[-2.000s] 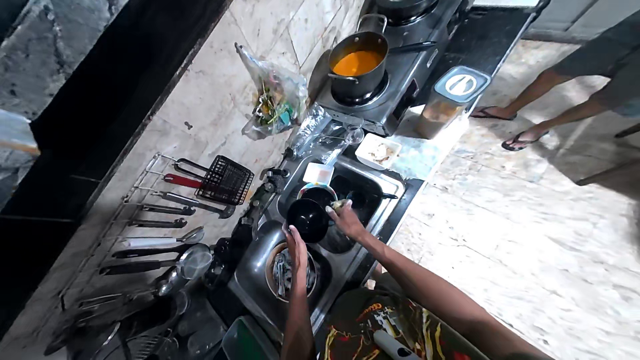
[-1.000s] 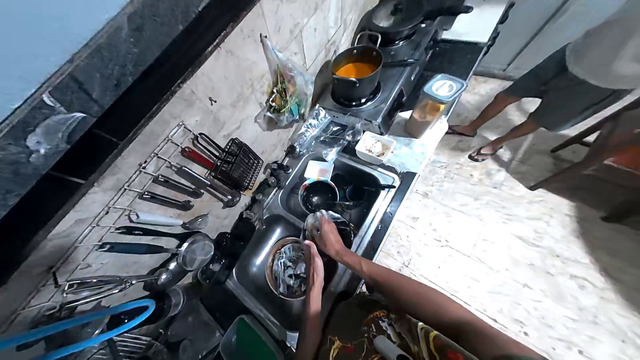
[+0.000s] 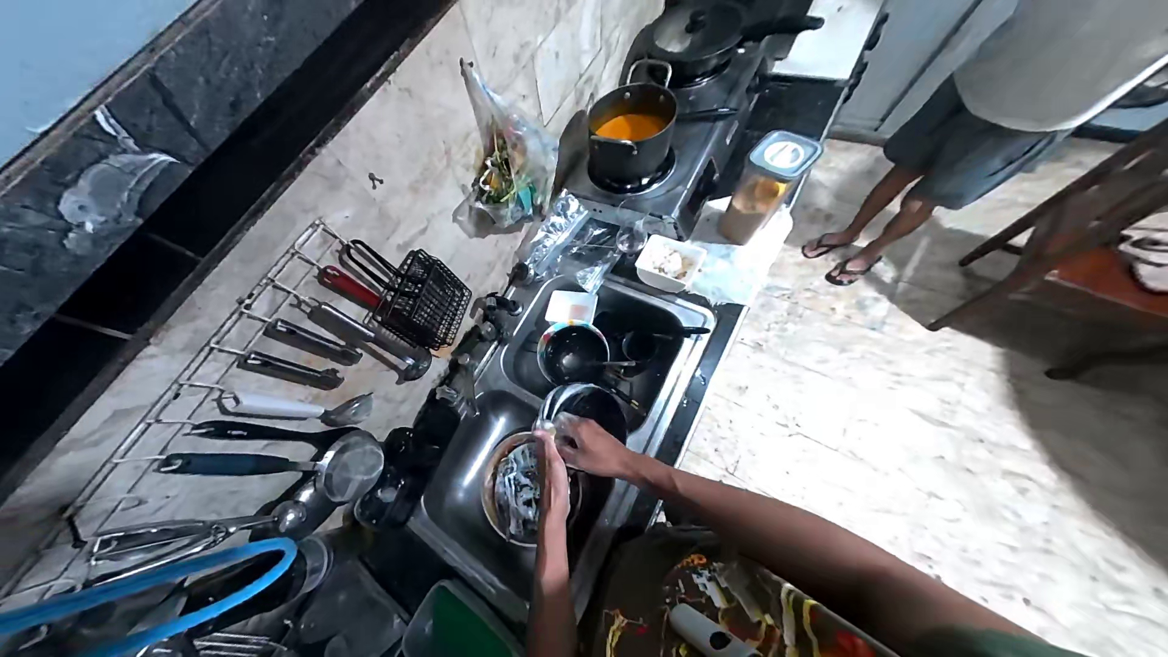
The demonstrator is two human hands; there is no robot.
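Observation:
Over the divider of the double sink (image 3: 474,547), my left hand (image 3: 553,479) and my right hand (image 3: 584,445) meet at the rim of a dark bowl (image 3: 598,408). The left palm is turned sideways against its near edge; the right fingers are curled at the rim, seemingly around something soapy and pale that is too small to tell. Below the left hand, in the near basin, lies a round bowl (image 3: 516,493) with cutlery and water. Another dark bowl with a patterned rim (image 3: 573,353) rests in the far basin beside a small dark cup (image 3: 639,347).
Beyond the sink are a white container with food scraps (image 3: 671,263), a lidded plastic container (image 3: 769,187) and a stove with a pot of orange liquid (image 3: 632,132). Utensils hang from a wall rack (image 3: 210,351) at left. A person (image 3: 967,137) stands at upper right.
Two seconds ago the dark bowl was held up between my hands; now it is lower, with both hands together at its rim. The view has shifted, showing more of the standing person.

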